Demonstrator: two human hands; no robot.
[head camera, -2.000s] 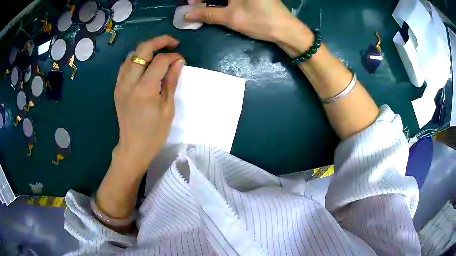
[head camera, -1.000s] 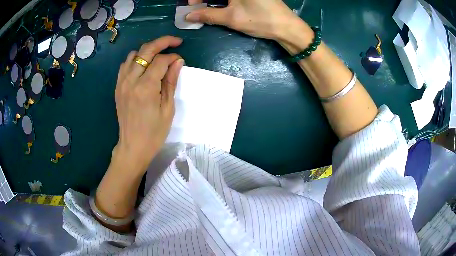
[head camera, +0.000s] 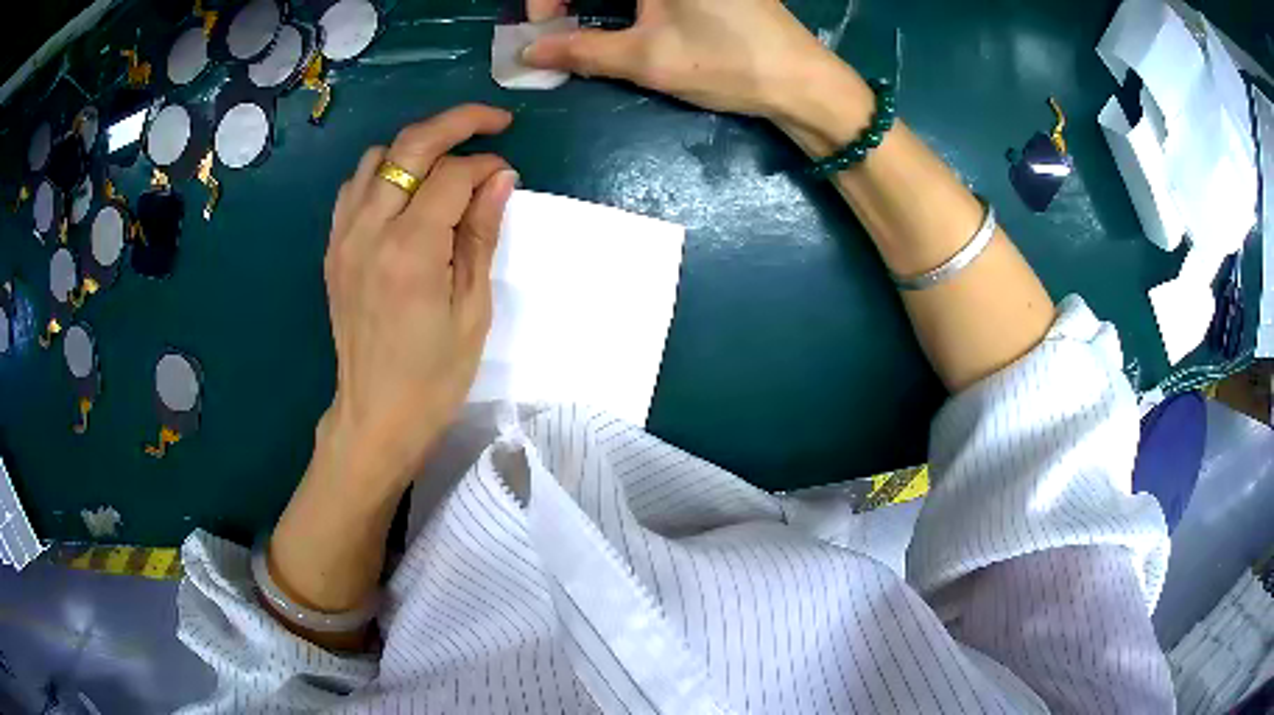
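My left hand (head camera: 412, 266) grips the left edge of a white adhesive sheet (head camera: 587, 300), which lies on the green mat between my arms. My right hand (head camera: 699, 53) is at the top edge of the picture, its thumb on a small whitish-grey adhesive piece (head camera: 528, 67). The other fingers of my right hand are partly cut off by the picture's edge. A dark part shows just behind the thumb; I cannot tell what it is.
Several round display modules (head camera: 242, 136) with gold tails lie at the left, with a square dark part (head camera: 157, 232) among them. A dark-faced module (head camera: 1041, 168) lies at the right. Waste liner (head camera: 1188, 154) is heaped at the far right. Yellow-black tape (head camera: 894, 486) marks the near edge.
The small adhesive piece under my right thumb has shifted slightly right and its lower edge looks tilted. My left hand and the sheet have barely moved.
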